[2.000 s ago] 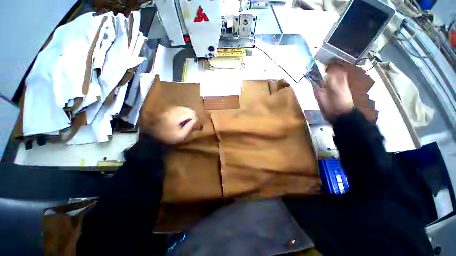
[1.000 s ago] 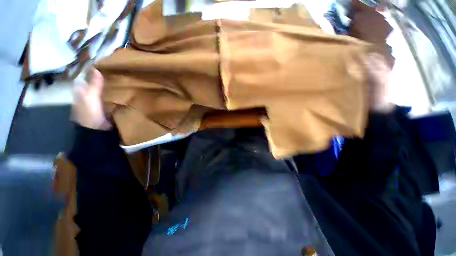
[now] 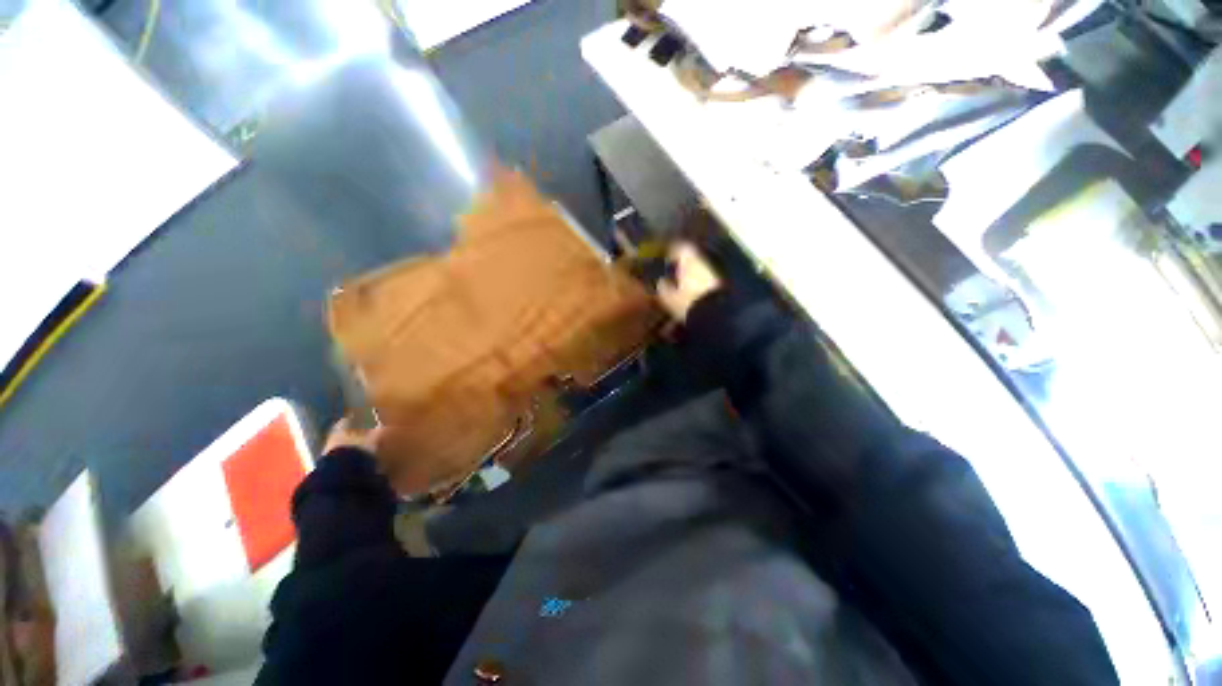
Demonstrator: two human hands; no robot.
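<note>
The tan-brown garment panel [image 3: 489, 322] is spread out low at the wearer's left, beside the table; it is blurred. My left hand [image 3: 351, 436] holds its near left edge, the fingers partly hidden by the cloth. My right hand [image 3: 690, 279] is at its right edge, close to the table side, and grips the cloth there; the fingertips are blurred. More brown cloth shows under the panel's near edge. What bears it is hidden.
The white table [image 3: 777, 241] runs diagonally on the right, with the pile of white and brown pieces [image 3: 858, 81] at its top. A white chair-like object with an orange-red patch [image 3: 265, 489] stands at lower left. Grey floor [image 3: 161, 355] and a bright white surface [image 3: 94, 174] lie beyond.
The view has turned left, away from the sewing machine. The panel has gone from the table front and over the lap to low beside the table, with both hands at its edges.
</note>
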